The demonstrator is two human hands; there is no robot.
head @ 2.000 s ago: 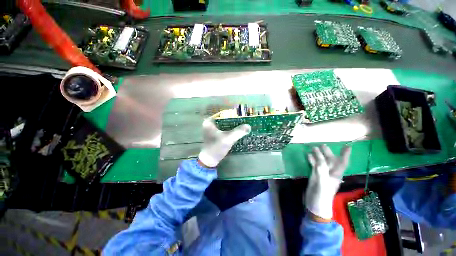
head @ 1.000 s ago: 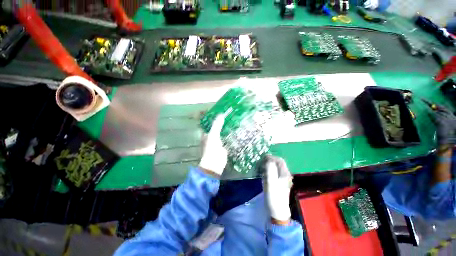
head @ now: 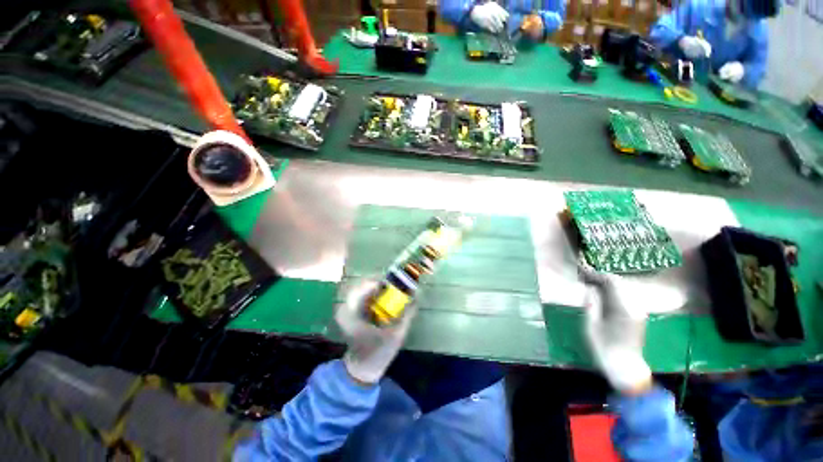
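My left hand [head: 372, 329], in a white glove, holds a circuit board [head: 415, 271] tilted on edge over the green work mat [head: 483, 289]. The board's yellow and dark components face up and show as a narrow, slightly blurred strip. My right hand [head: 618, 329], gloved and blurred, is just below a second circuit board [head: 623, 230] that lies green side up on the metal plate. Its fingertips are close to that board's lower left edge; whether they touch it or hold anything is unclear.
Framed boards [head: 492, 131] lie on the conveyor belt, with two green boards [head: 645, 135] at right. A shallow tray [head: 206, 275] of green pieces is left, a deep black bin [head: 762, 284] right. A tape roll [head: 226, 169] stands by the red post. Other workers' gloved hands [head: 490, 16] show at the back.
My left hand has turned the board from broad green face to a narrow edge-on view and moved it left. My right hand has moved away right, towards the lying board. The view has shifted.
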